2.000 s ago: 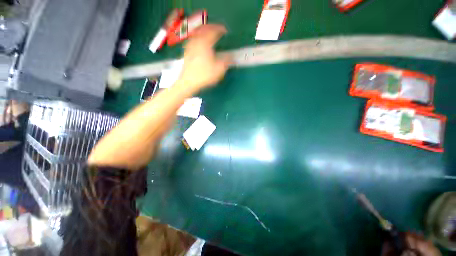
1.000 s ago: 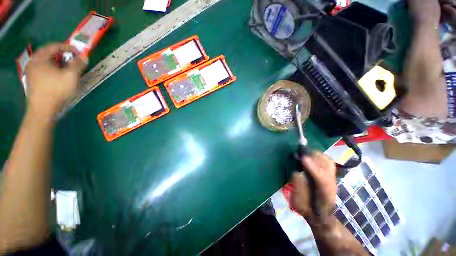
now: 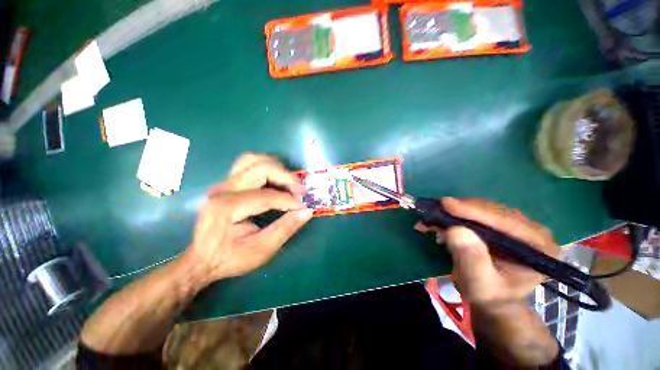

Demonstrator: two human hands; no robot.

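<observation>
An orange-framed phone housing [image 3: 378, 204] lies on the green mat in front of me, with a green board section near its middle and a pale area at its right. My left hand [image 3: 250, 217] grips the housing's left end between thumb and fingers. My right hand [image 3: 496, 242] holds the black soldering iron [image 3: 499, 240] like a pen. The iron's thin tip points left over the pale area, near the green board. Whether the tip touches is too blurred to tell.
Two more orange housings [image 3: 329, 42] lie at the top. White-backed LCD modules [image 3: 163, 160] and a dark-faced one [image 3: 53, 129] lie at left. A solder reel [image 3: 55, 285] is at lower left. A round tip-cleaning tin [image 3: 586, 135] stands at right beside a black item.
My left hand has come down from the upper left and now holds a housing in front of me. My right hand has moved the iron from the tin to this housing. The view has shifted.
</observation>
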